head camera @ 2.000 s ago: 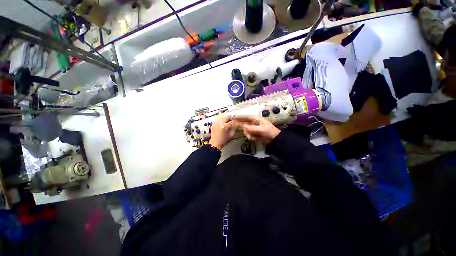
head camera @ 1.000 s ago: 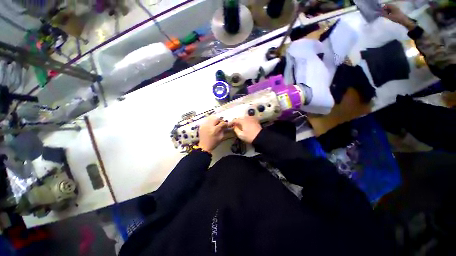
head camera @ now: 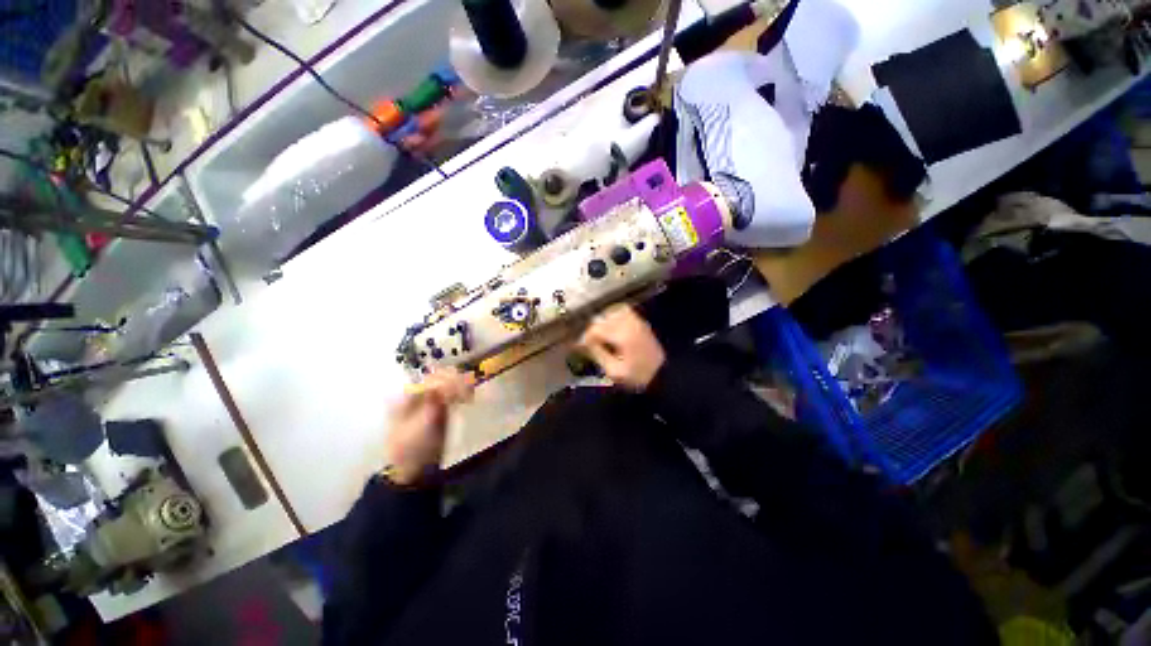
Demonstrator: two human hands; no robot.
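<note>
The cream sewing machine head [head camera: 568, 280] with a purple end cover [head camera: 702, 225] lies across the white table in front of me. My left hand [head camera: 427, 419] is at its left end, on the near side, blurred, with fingers bent together. My right hand [head camera: 624, 348] is at the near side of its right half, fingers curled. A thin dark line runs between the hands along the machine; I cannot tell whether it is thread or an edge. What the fingers hold is too small to see. A dark cone with a blue-white top [head camera: 507, 223] stands behind the machine.
White and dark fabric pieces [head camera: 745, 152] lie right of the machine. A blue basket [head camera: 940, 404] is below the table at right. Large thread cones [head camera: 505, 51] and a trough with a plastic bag [head camera: 316, 183] are behind. Another machine [head camera: 145, 530] stands at left.
My hands were together over the machine's middle and are now apart: the left has moved to its left end, the right to its near side. The view has shifted; the other person's hand at right is gone.
</note>
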